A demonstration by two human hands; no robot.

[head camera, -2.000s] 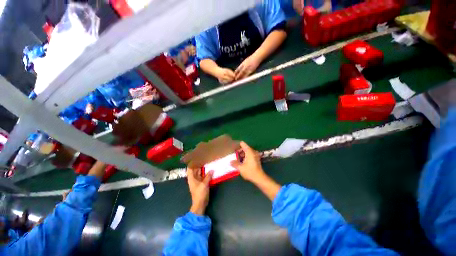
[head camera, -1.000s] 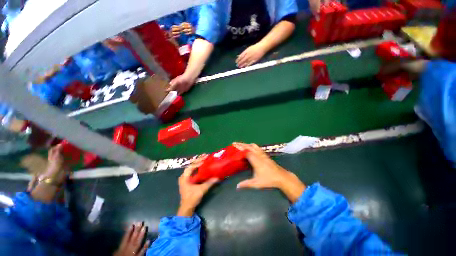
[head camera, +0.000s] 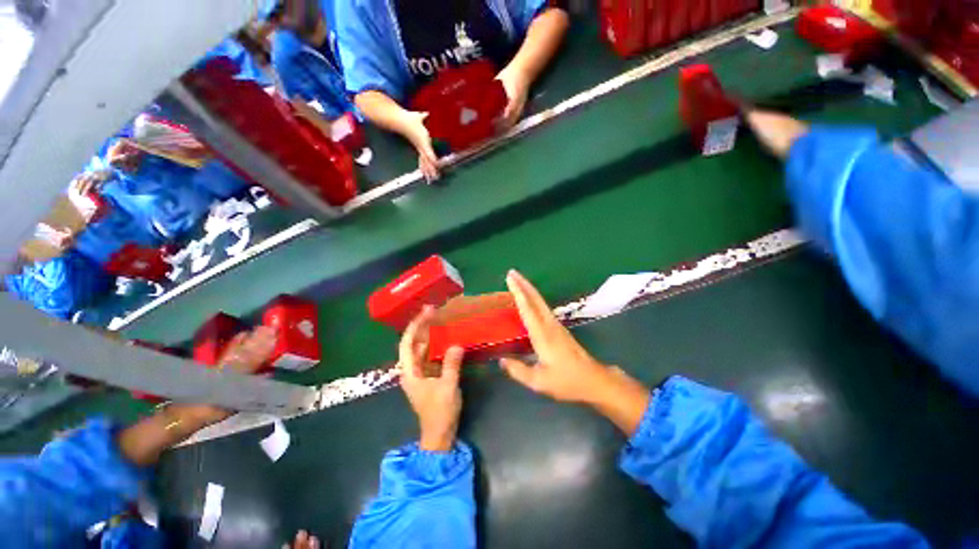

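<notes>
A red carton (head camera: 481, 335) is held between my two hands over the near belt edge rail. A brown strip of its lid shows along its far side. My left hand (head camera: 432, 375) holds its left end, with the thumb on the near side. My right hand (head camera: 558, 359) is at its right end, fingers pointing up along the end and thumb below the near corner. Another red carton (head camera: 417, 291) lies on the green belt just behind the held one.
The green conveyor belt (head camera: 601, 214) runs beyond the dark worktop (head camera: 687, 429). White paper (head camera: 617, 294) lies on the belt edge rail. A neighbour's hand (head camera: 249, 351) is by red cartons at left; a blue sleeve (head camera: 880, 247) reaches in from the right. A grey frame post (head camera: 161, 365) stands at left.
The carton I hold showed a white inside and raised brown lid, then a closed-looking red top; now a brown strip shows. The worker opposite now holds a red carton. The right-hand sleeve has reached further over the belt.
</notes>
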